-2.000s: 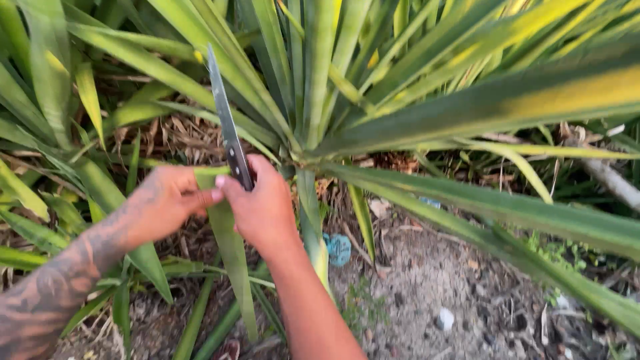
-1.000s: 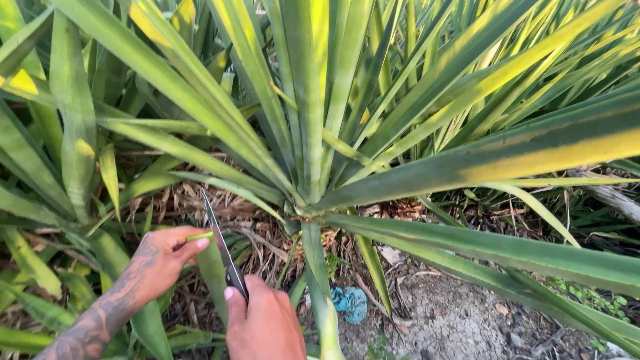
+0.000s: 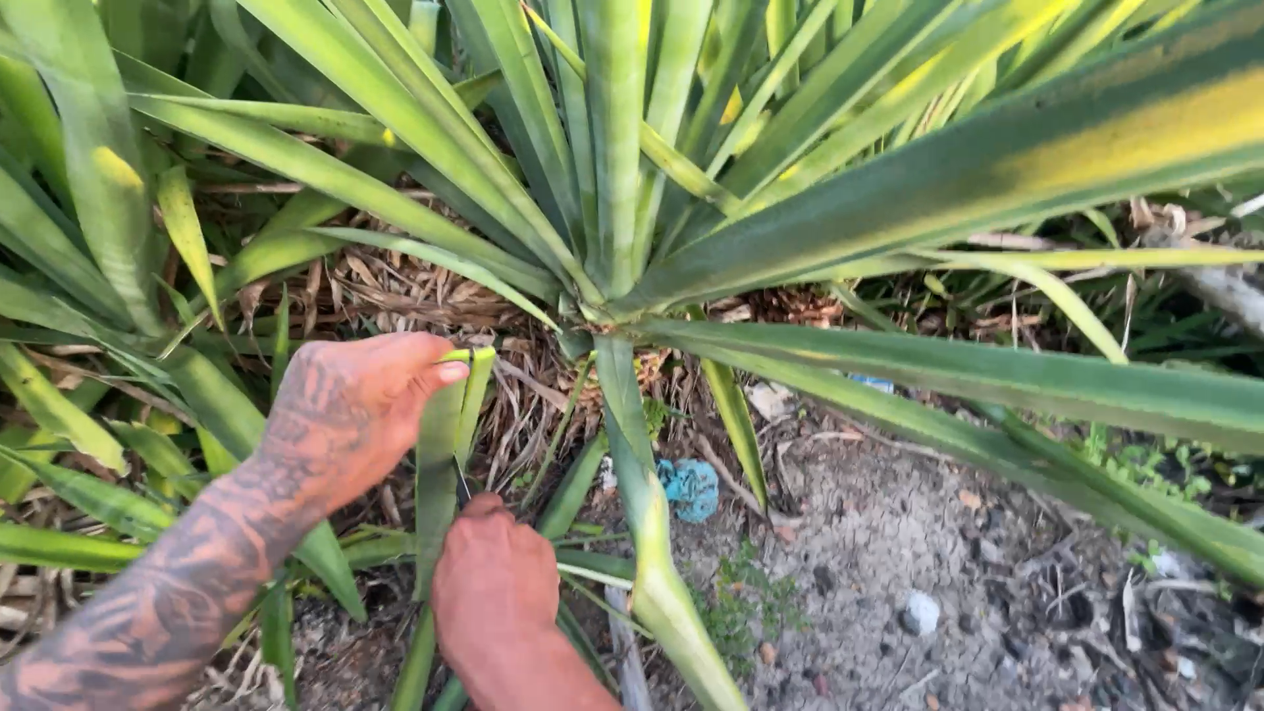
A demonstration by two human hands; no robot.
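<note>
My left hand (image 3: 370, 410), at the left of centre, pinches the cut upper end of a long green leaf (image 3: 436, 474) between thumb and fingers. Below it my right hand (image 3: 494, 568) is closed around a knife, whose handle is mostly hidden in the fist. The short visible part of the knife blade (image 3: 461, 484) lies at the leaf, where a narrow edge strip (image 3: 476, 400) stands apart from the wider part. Right of both hands, a large spiky-leaved plant (image 3: 602, 306) spreads its long green and yellow leaves from a central base.
A long stiff leaf (image 3: 889, 375) reaches right across the view. One pale bent leaf (image 3: 657, 563) hangs close to my right hand. A crumpled blue-green thing (image 3: 688, 490) and a white stone (image 3: 920, 613) lie on the dry soil (image 3: 849, 553). Dry leaf litter (image 3: 425, 286) lies behind my hands.
My right hand with the knife has moved down from beside my left hand. The knife pointed up with its long blade in sight; now only a short part shows at the leaf.
</note>
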